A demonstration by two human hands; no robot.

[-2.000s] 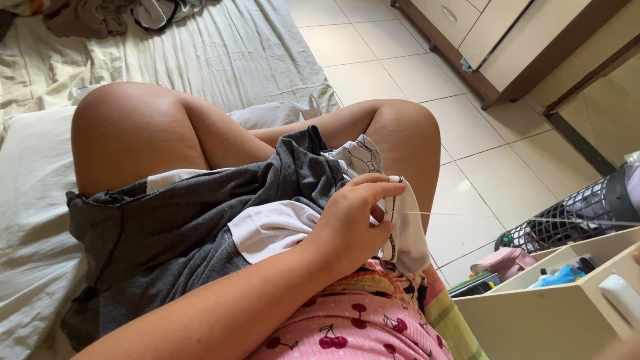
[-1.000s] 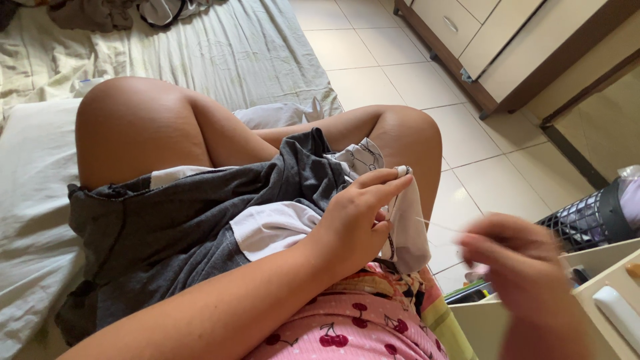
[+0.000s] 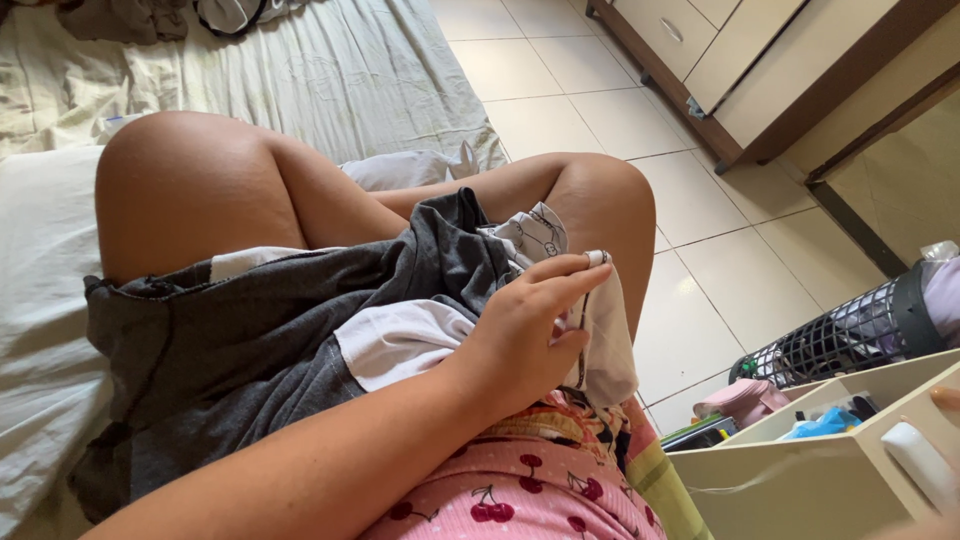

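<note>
Across my lap lies a dark grey garment point(image 3: 247, 352) with white patches and a white printed fabric part point(image 3: 536, 232) at its right end. My left hand point(image 3: 536, 330) grips the white fabric, a fold of it caught at the fingertips and more hanging down to the right. Only blurred bits of my right hand point(image 3: 930, 525) show at the lower right edge, so its fingers cannot be made out. A thin, blurred pale thread point(image 3: 765, 478) shows in front of the open drawer unit.
At the lower right stands an open cream drawer unit point(image 3: 780, 469) holding a pink pouch point(image 3: 742, 401) and a blue item point(image 3: 825, 424). Behind it is a black mesh basket point(image 3: 832, 337) with clothes. A cabinet point(image 3: 720, 45) stands on the tiled floor point(image 3: 697, 225); bedding point(image 3: 337, 82) lies left.
My right hand was out of view or barely at the edge, then appeared right of the fabric with a thread, and is now mostly past the lower right edge. My left hand keeps its hold.
</note>
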